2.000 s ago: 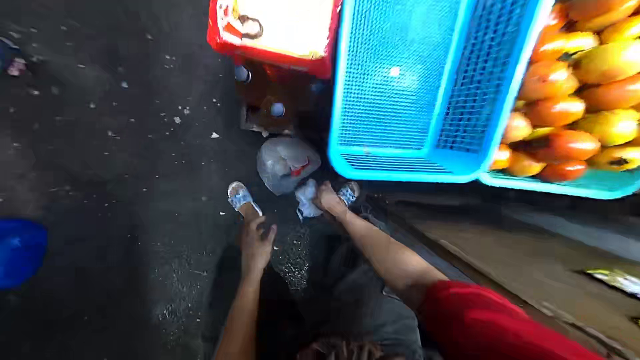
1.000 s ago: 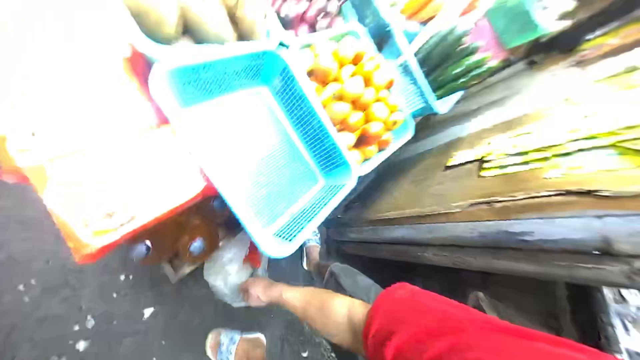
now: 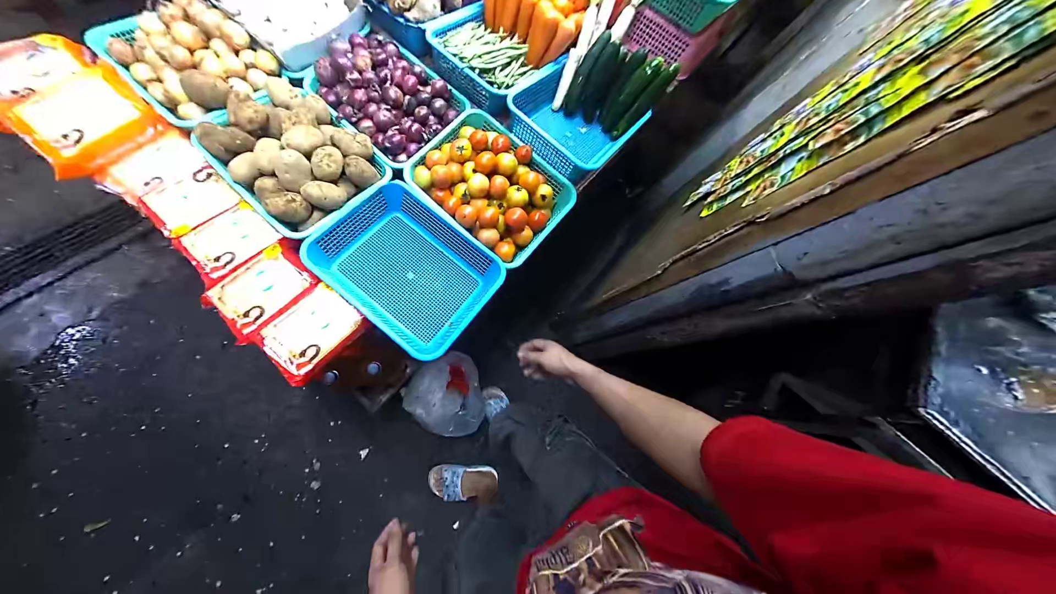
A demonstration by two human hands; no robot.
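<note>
My right hand (image 3: 546, 360), fingers curled and slightly blurred, hangs in the air beyond the near corner of an empty blue plastic basket (image 3: 410, 272); whether it holds anything small I cannot tell. Below that basket a clear plastic bag (image 3: 446, 396) with something red in it rests on the ground by my foot. At the bottom edge my left hand (image 3: 394, 554) is partly in view, fingers loosely apart, with nothing seen in it. Tomatoes fill a basket (image 3: 563, 216) beside the empty one, and potatoes (image 3: 294, 169) lie in another behind it.
Baskets of red onions (image 3: 388, 92), yellow onions, carrots with green beans, and cucumbers (image 3: 620, 87) stand farther back. Red-edged packs (image 3: 309, 330) line the stall's left side. A wooden ledge (image 3: 709, 239) with printed green packets runs along the right. My sandalled feet stand on dark, wet-looking ground.
My right hand has left the clear plastic bag, which it was at one second ago, and is now raised to the right of it. The view has swung widely, showing more of the stall.
</note>
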